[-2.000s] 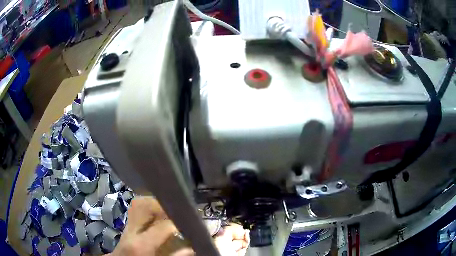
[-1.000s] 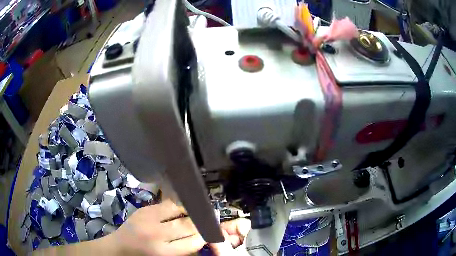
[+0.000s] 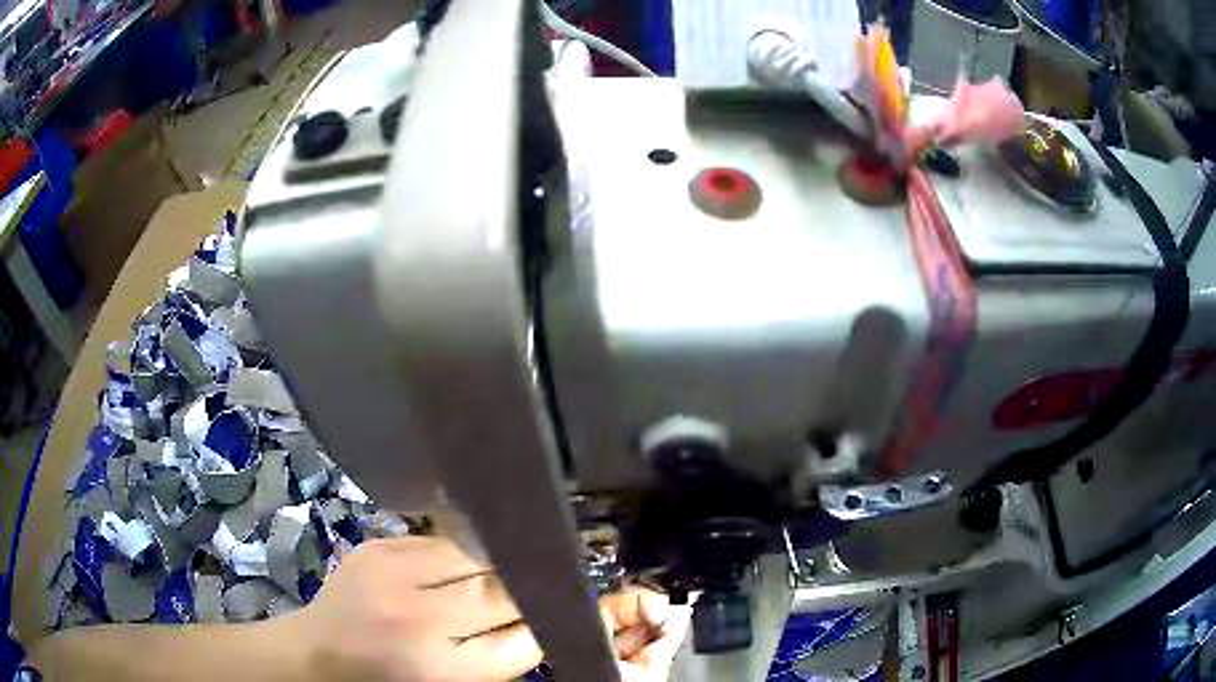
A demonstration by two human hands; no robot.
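Observation:
The off-white machine head (image 3: 747, 293) with red plugs and a tied pink cloth fills the middle of the view. My left hand (image 3: 414, 613) reaches in from the lower left, its fingers behind the long pale vertical bar (image 3: 460, 307). Bare fingertips, apparently my right hand (image 3: 643, 624), show just right of the bar, below the needle area. The bar and the machine head hide the fingertips' work, so I cannot tell what either hand holds. A big heap of looped fabric pieces (image 3: 220, 440), grey-white with blue inside, lies to the left.
Flat blue and grey fabric pieces (image 3: 834, 642) lie under the machine at the lower right. The red-handled tool (image 3: 943, 642) lies beside the machine base. The tan tabletop edge (image 3: 100, 360) runs along the left. A black tension knob (image 3: 723, 620) hangs low at the front.
Since one second ago the machine appears slightly further right and lower in view. My left hand has shifted slightly and remains at the needle area. Fewer fingertips show beside the bar.

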